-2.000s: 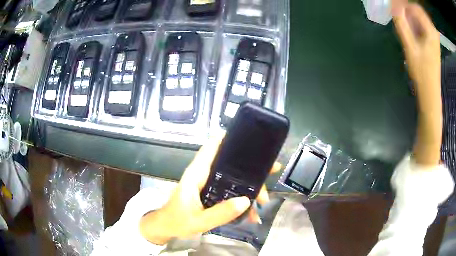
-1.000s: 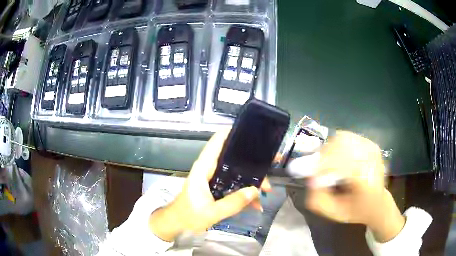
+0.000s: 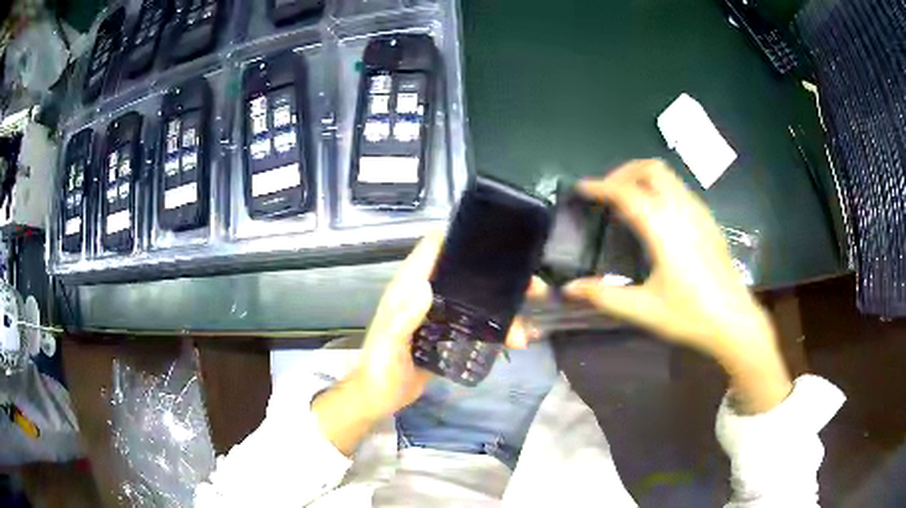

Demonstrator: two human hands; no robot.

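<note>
My left hand (image 3: 382,342) holds a black keypad phone (image 3: 487,263) above my lap, its dark screen area and keys facing me. My right hand (image 3: 685,278) is just right of the phone and holds a thin rectangular display lens (image 3: 574,236) with a dark border and greyish centre by its edges, between thumb and fingers. The lens is blurred and close to the phone's right side; I cannot tell whether they touch. The phone tray (image 3: 199,258) of clear plastic holds black phones in pockets, backs up, with white labels.
A small white piece, perhaps a cloth (image 3: 695,141), lies on the dark green bench (image 3: 556,79). A loose phone (image 3: 763,38) is at the upper right. Ribbed stacked trays (image 3: 862,149) stand at far right. Shiny clear film (image 3: 159,427) is heaped low at left.
My right hand has picked up the lens from the bench and brought it beside the phone. The white piece now lies on the bench. The view has shifted, so the tray appears further left.
</note>
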